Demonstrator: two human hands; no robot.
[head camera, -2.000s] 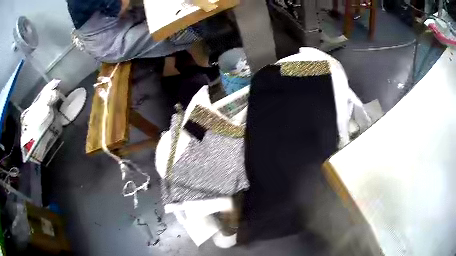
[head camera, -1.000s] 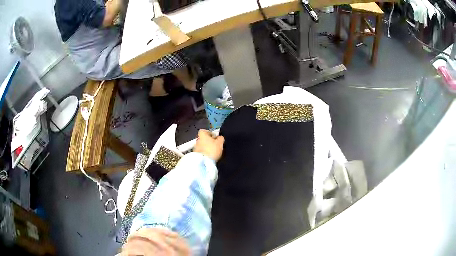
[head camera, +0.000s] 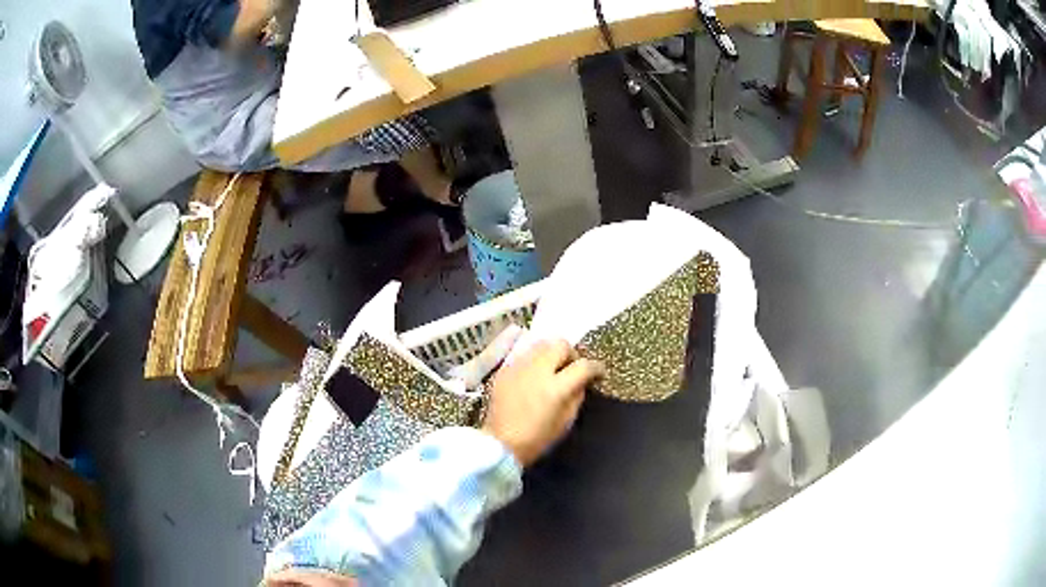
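Observation:
My left hand (head camera: 539, 396), in a light blue sleeve, pinches the left edge of a gold-brown speckled fabric piece (head camera: 646, 344). The piece hangs folded over, with its rounded lower end in front of the black fabric panel (head camera: 596, 482). The white cloth-lined basket (head camera: 482, 325) is under and behind the hand, with its white cloth (head camera: 614, 258) showing behind the piece. Grey speckled pieces (head camera: 356, 459) and a gold-brown strip (head camera: 401, 378) lie at the basket's left side. My right hand is not in view.
A white table edge (head camera: 918, 459) curves along the right. Another table (head camera: 516, 40) stands ahead, with a person (head camera: 212, 92) seated on a wooden bench (head camera: 201, 304) at the left. A blue bucket (head camera: 500, 247), a stool (head camera: 843, 69) and a white fan (head camera: 60, 75) are on the floor.
My left hand has moved right and slightly down. The black panel's top edge is turned over, and the gold-brown piece and more white cloth now show.

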